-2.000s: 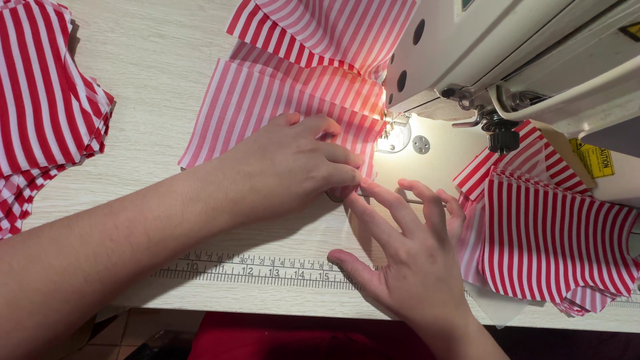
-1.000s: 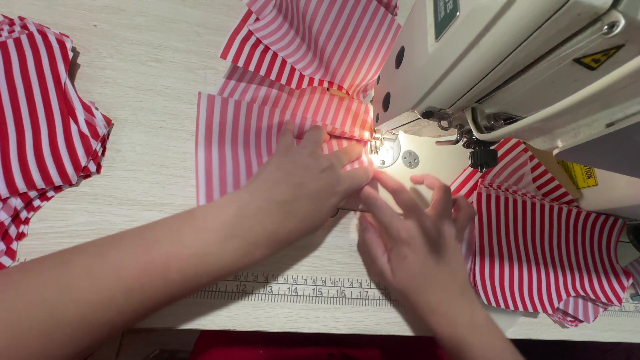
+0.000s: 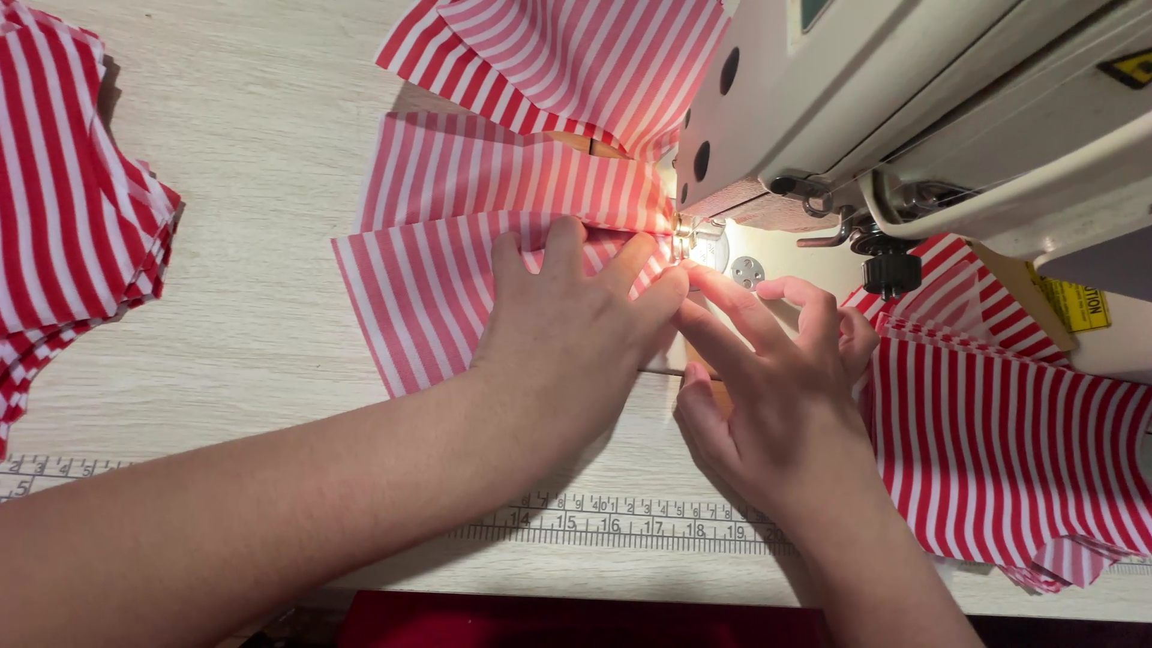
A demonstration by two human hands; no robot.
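A red-and-white striped fabric piece point(image 3: 423, 297) lies with its right edge under the presser foot point(image 3: 684, 236) of a sewing machine point(image 3: 837, 99). My left hand point(image 3: 567, 315) rests on this fabric with fingers spread, thumb and index fingertips close to the foot. My right hand point(image 3: 774, 369) is just right of it; its index fingertip meets the left thumb at the fabric's edge, and its other fingers are loosely bent. Neither hand shows a clear grip. Another striped piece point(image 3: 558, 63) lies bunched behind, against the machine head. The lamp lights the needle area.
Stacked striped pieces point(image 3: 63, 180) lie at the far left, and another stack point(image 3: 999, 441) lies at the right under the machine arm. A printed ruler scale point(image 3: 612, 522) runs along the table's front. A black knob point(image 3: 891, 273) hangs below the arm. Red cloth point(image 3: 558, 621) shows beyond the front edge.
The fabric under my left hand has fanned out, with a fold now open behind my fingers. Both hands remain beside the presser foot. The view has shifted somewhat.
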